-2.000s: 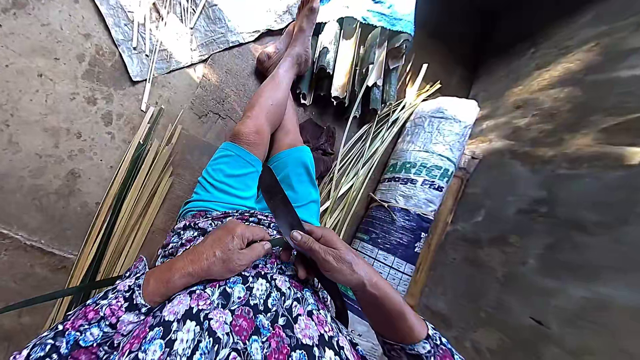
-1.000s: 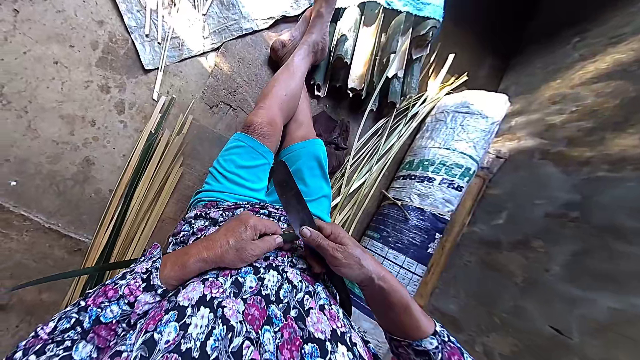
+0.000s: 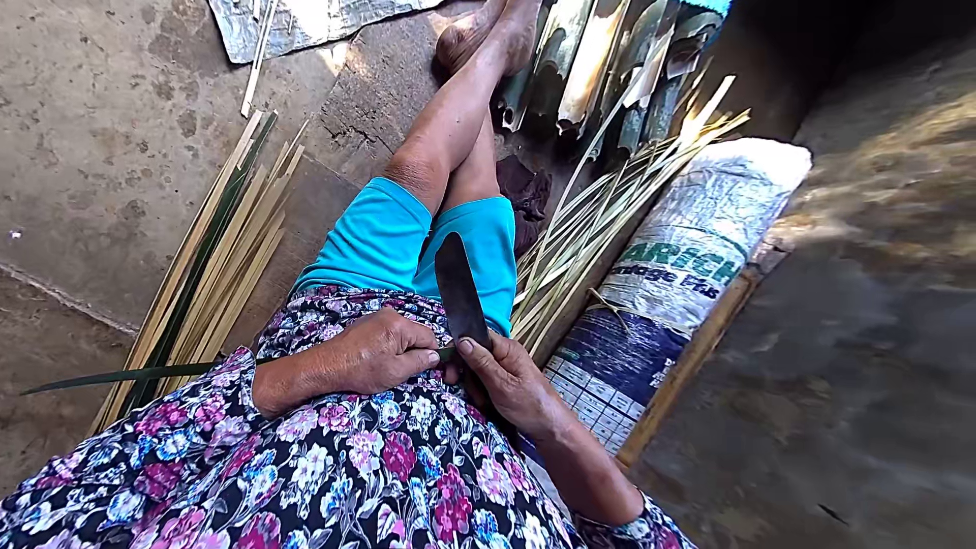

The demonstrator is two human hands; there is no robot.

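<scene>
My left hand (image 3: 385,351) grips a narrow green bamboo strip (image 3: 130,375) over my lap; the strip's long end runs out past my left forearm. In my right hand (image 3: 507,374) is a dark, broad-bladed knife (image 3: 460,290), its blade pointing away from me over the turquoise shorts. My right thumb presses near the base of the blade, where the green strip meets it. The two hands are close together. The knife's handle is mostly hidden by my right hand and forearm.
Split bamboo strips (image 3: 229,267) lie in a bundle on the floor at left, more pale strips (image 3: 587,229) at right. Beside these lies a printed woven sack (image 3: 679,252) along a wooden pole (image 3: 686,370). Halved bamboo sections (image 3: 595,69) lie beyond my feet, near a grey sheet (image 3: 305,23).
The view has shifted slightly. Both hands keep their hold on the strip and the knife; no other plain change shows.
</scene>
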